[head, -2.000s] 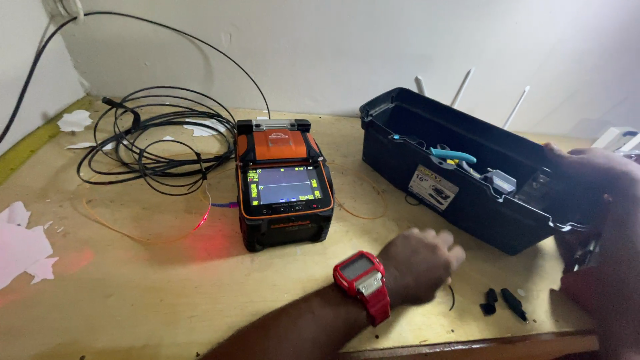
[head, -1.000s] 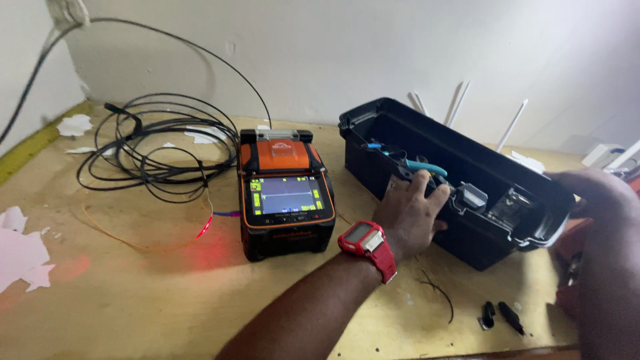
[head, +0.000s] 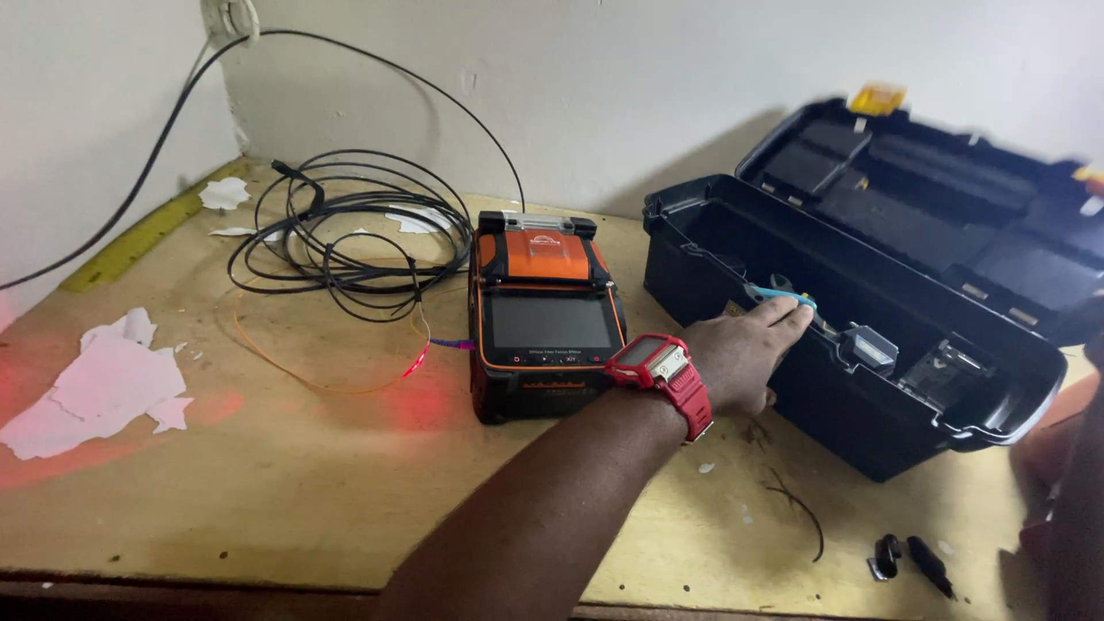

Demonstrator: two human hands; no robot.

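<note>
My left hand (head: 746,354), with a red digital watch on its wrist, rests over the near rim of a dark plastic toolbox (head: 828,414). Its fingertips are at a tool with a light-blue handle (head: 780,296); whether they grip it is unclear. Blurred at the right edge, my right hand (head: 1044,448) is beside the toolbox's right end, its fingers mostly hidden. Tools and a clear plastic case (head: 944,371) lie inside the toolbox. An orange and black fusion splicer (head: 548,319) stands to the left, its screen dark.
Coiled black cable (head: 345,207) lies left of the splicer, with a thin orange fibre (head: 285,373) glowing red near its end. The toolbox's open lid (head: 940,190) leans behind it. Black pieces (head: 927,565) and a cable scrap (head: 806,509) lie at the front right.
My left hand has moved from the tabletop to the toolbox's near rim. The toolbox lid has come into view, open behind the box. The splicer's screen, lit before, is dark.
</note>
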